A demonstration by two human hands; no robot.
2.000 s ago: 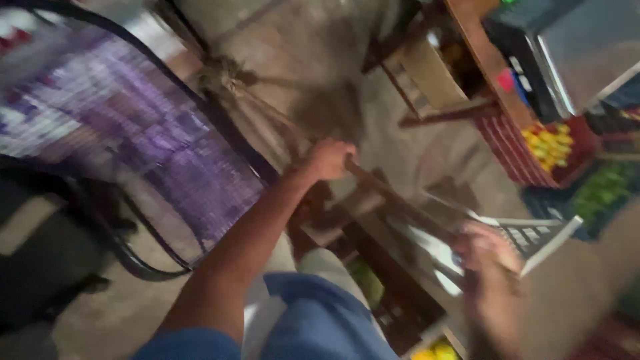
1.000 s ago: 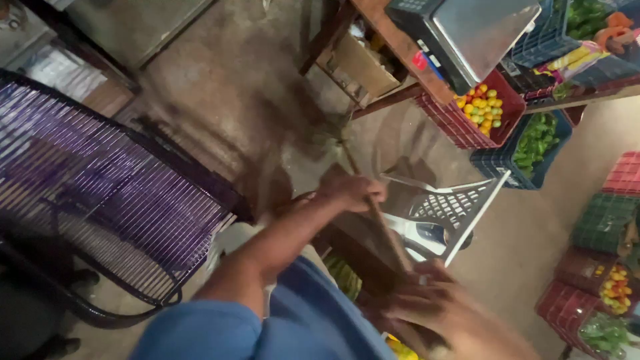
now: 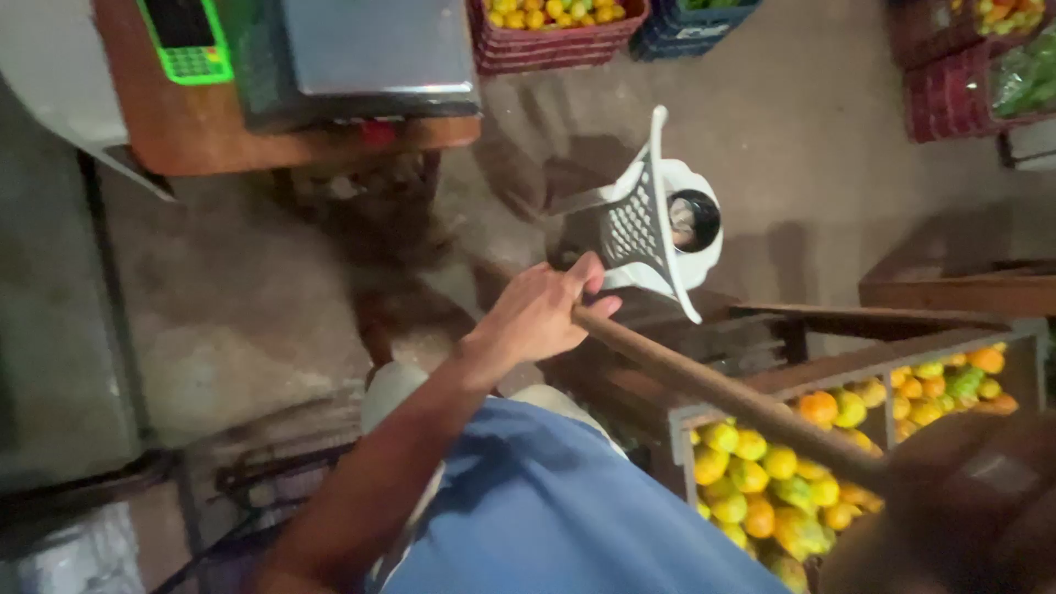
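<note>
My left hand (image 3: 549,309), near the middle of the view, is closed around a long wooden handle (image 3: 709,375). The handle slants down to the right, over the fruit bins. At its other end my right hand (image 3: 949,495) shows as a dark, blurred shape at the lower right edge, wrapped about the handle. Its fingers are not distinct. Whatever lies at the handle's far end, beyond my left hand, is hidden or lost in blur. Just past my left hand stands a white plastic chair (image 3: 639,227) with a round black object (image 3: 695,221) on its seat.
A wooden table (image 3: 198,148) at upper left holds a scale (image 3: 384,49) and a green card terminal (image 3: 194,49). Red (image 3: 553,49) and blue (image 3: 693,33) crates stand beyond. Wooden bins of yellow and orange fruit (image 3: 759,478) are at lower right. A corded chair (image 3: 280,478) is at lower left.
The view has swung strongly, bringing the fruit bins into sight at right. Both hands stay on the handle. Its far end, seen earlier beyond my left hand, no longer shows clearly.
</note>
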